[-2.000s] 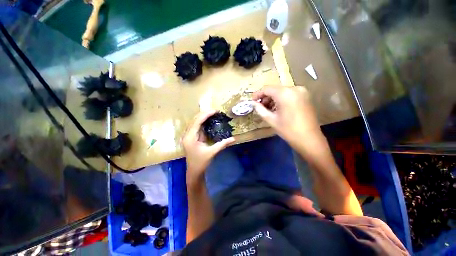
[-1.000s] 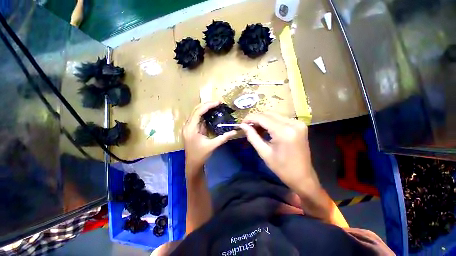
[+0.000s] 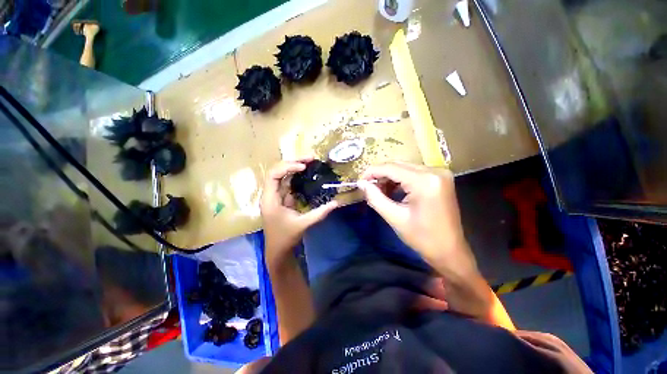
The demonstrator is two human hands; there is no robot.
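My left hand [image 3: 281, 204] holds a black spiky hair piece [image 3: 313, 184] near the bench's front edge, fingers around its left side and thumb below. My right hand [image 3: 409, 201] pinches a thin pale applicator stick [image 3: 342, 185] between thumb and fingertips. The stick's tip is over the face of the held piece; whether it touches is not clear. A small white oval glue dish [image 3: 346, 151] lies on the stained patch just beyond the held piece. Three more spiky hair pieces [image 3: 299, 58] stand in a row further back on the bench.
More black pieces [image 3: 170, 158] stand at the left by a clear screen [image 3: 66, 219]. Yellow tape [image 3: 420, 102], white cones [image 3: 456, 82] and a white bottle [image 3: 396, 9] lie right. Blue crates [image 3: 269, 307] flank me, the left holding black pieces. Black cables hang left; a green belt [image 3: 197, 29] runs behind.
My right hand has moved from the glue dish to the held hair piece, with the stick now over it. My left hand still holds the piece. The camera view has shifted slightly.
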